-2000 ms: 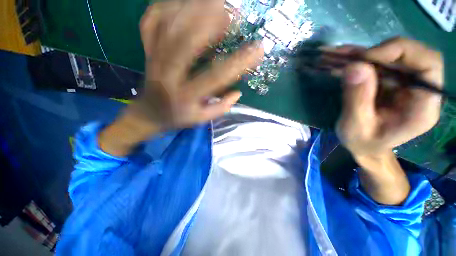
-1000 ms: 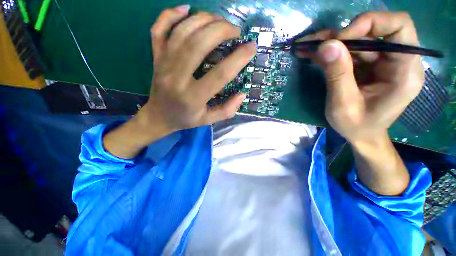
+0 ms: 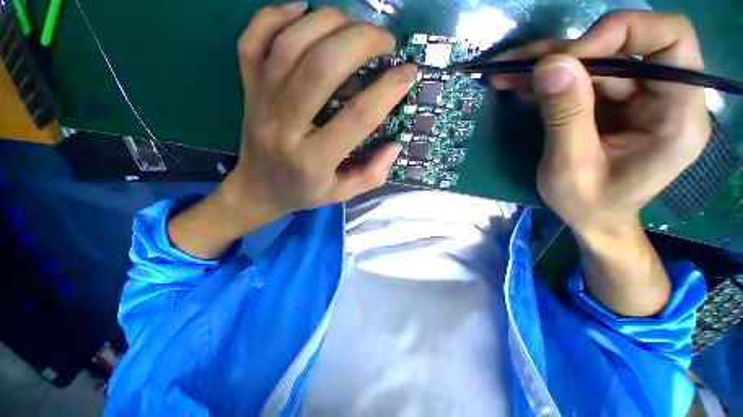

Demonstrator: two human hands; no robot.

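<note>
A green PCB panel (image 3: 424, 122) with a column of square dark chips lies flat on the green bench mat, close to its near edge. One chip square at the far end is bright. My left hand (image 3: 314, 114) is spread over the panel's left part, with its fingertips on the boards, and hides that part. My right hand (image 3: 623, 114) holds dark tweezers (image 3: 603, 67) like a pencil. The tweezers point left, with their tip at the panel just below the bright square. Whether the tip grips anything is too small to tell.
Clear shiny film (image 3: 489, 26) glares behind the panel. A sheet of small dark strips (image 3: 701, 175) lies right of my right hand. A thin pale wire (image 3: 118, 81) and bright green tubes (image 3: 50, 23) are at left. More boards (image 3: 718, 316) show at lower right.
The blur over the hands and panel has cleared. My right hand has brought the tweezers left to the panel, then shifted slightly right. My left hand stays on the panel.
</note>
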